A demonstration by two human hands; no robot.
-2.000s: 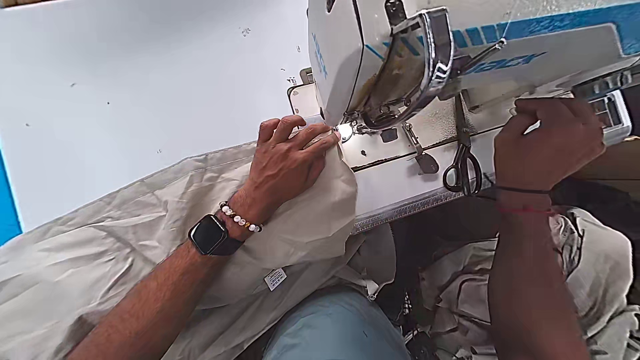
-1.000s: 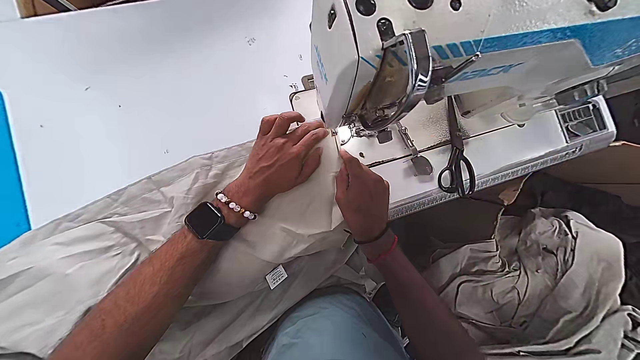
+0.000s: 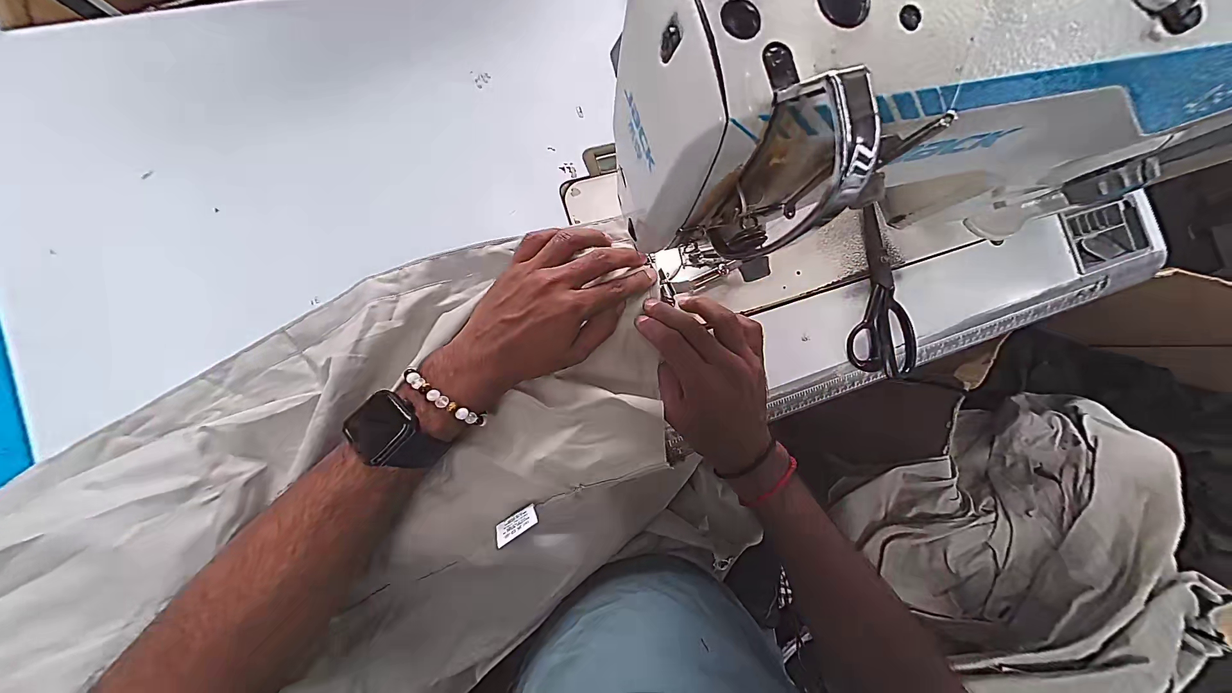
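A beige fabric garment [image 3: 568, 433] with a small white label spreads across the table and over my lap. Its edge lies at the lit needle area of a white and blue Jack industrial sewing machine [image 3: 674, 125]. My left hand [image 3: 558, 308] presses flat on the cloth just left of the presser foot, fingertips bent. Close in front of the foot, my right hand [image 3: 707, 371] pinches the cloth's edge between thumb and fingers. The needle tip is hard to make out among the metal parts.
Black-handled scissors [image 3: 881, 332] lie on the machine bed right of the needle. A white tabletop [image 3: 241, 173] extends to the left. Below the bed's ruler-marked front edge, more beige cloth [image 3: 1039, 520] is heaped at the right, beside cardboard [image 3: 1136, 318].
My right hand has come from the right side of the machine bed to the cloth before the presser foot. My left hand has stayed on the cloth.
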